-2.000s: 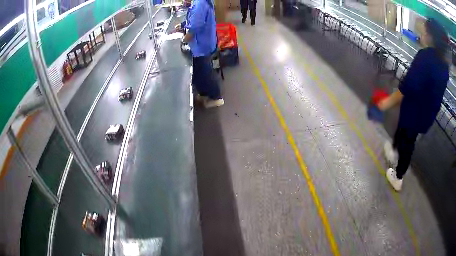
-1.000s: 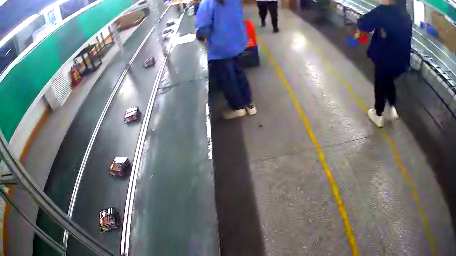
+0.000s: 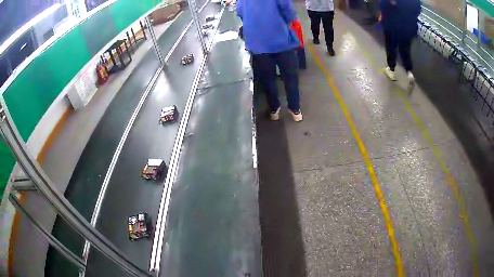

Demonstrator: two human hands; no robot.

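Neither of my hands is in the picture. Nearest in front of me is a dark green bench edge (image 3: 216,178) beside a conveyor belt (image 3: 119,189). Small dark boxes with orange and white print ride the belt in a spaced row. The nearest printed box (image 3: 138,226) lies near the bottom by the metal rail. Another printed box (image 3: 154,169) is beyond it, and a further one (image 3: 168,114) is higher up.
A person in blue (image 3: 271,32) stands at the bench's right edge. Two other people are in the aisle. A red crate (image 3: 297,38) shows partly behind the person in blue. Metal posts (image 3: 65,211) curve along the left. The grey floor has yellow lines (image 3: 361,146).
The view has moved forward along the bench. The person in blue appears nearer. The person in dark clothes has moved farther up the aisle, and another person in the aisle appears nearer.
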